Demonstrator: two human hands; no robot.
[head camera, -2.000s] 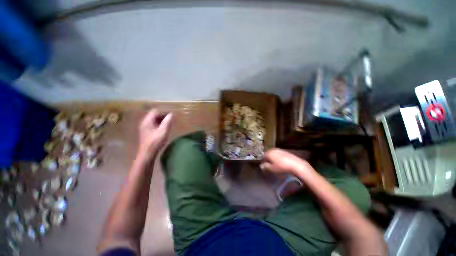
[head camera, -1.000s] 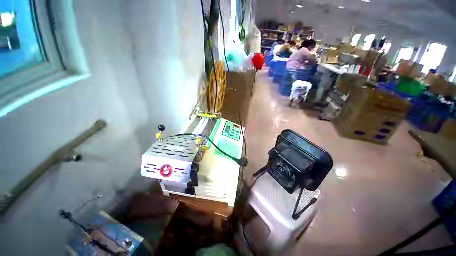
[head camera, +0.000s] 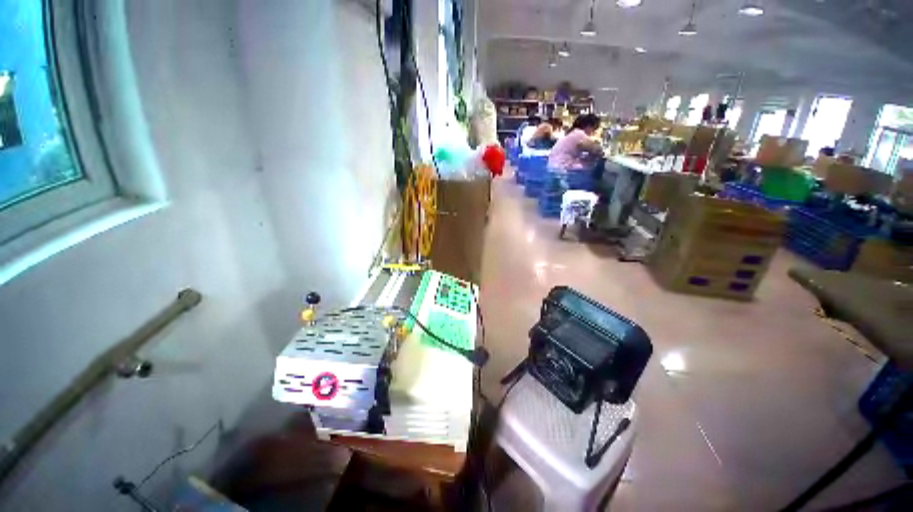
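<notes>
Neither of my hands is in the picture. Nearest in front is the cream and green cutting machine (head camera: 428, 385) on a brown wooden stand (head camera: 395, 455). It has a slotted silver guard (head camera: 335, 345) with a red round sign, yellow-black knobs and a green keypad. A black cable with a plug (head camera: 479, 355) lies over it. Right of it, a square black floodlight or fan (head camera: 586, 350) stands on a pale plastic stool (head camera: 561, 455). At the bottom left, only a corner of the blue bench machine (head camera: 212, 497) shows, with a dark rod and thin wire.
A window (head camera: 60, 130) and a white wall with a pipe (head camera: 100, 375) are on the left. A yellow reel (head camera: 418, 212) and brown carton (head camera: 463, 225) stand behind the machine. Seated people (head camera: 573, 150), a large carton (head camera: 716, 245) and blue crates (head camera: 823, 238) are farther back.
The view has swung from my lap, both hands and the box of pieces up to the cutter and workshop. Since one second ago it has tilted up slightly; the blue machine has mostly left the picture.
</notes>
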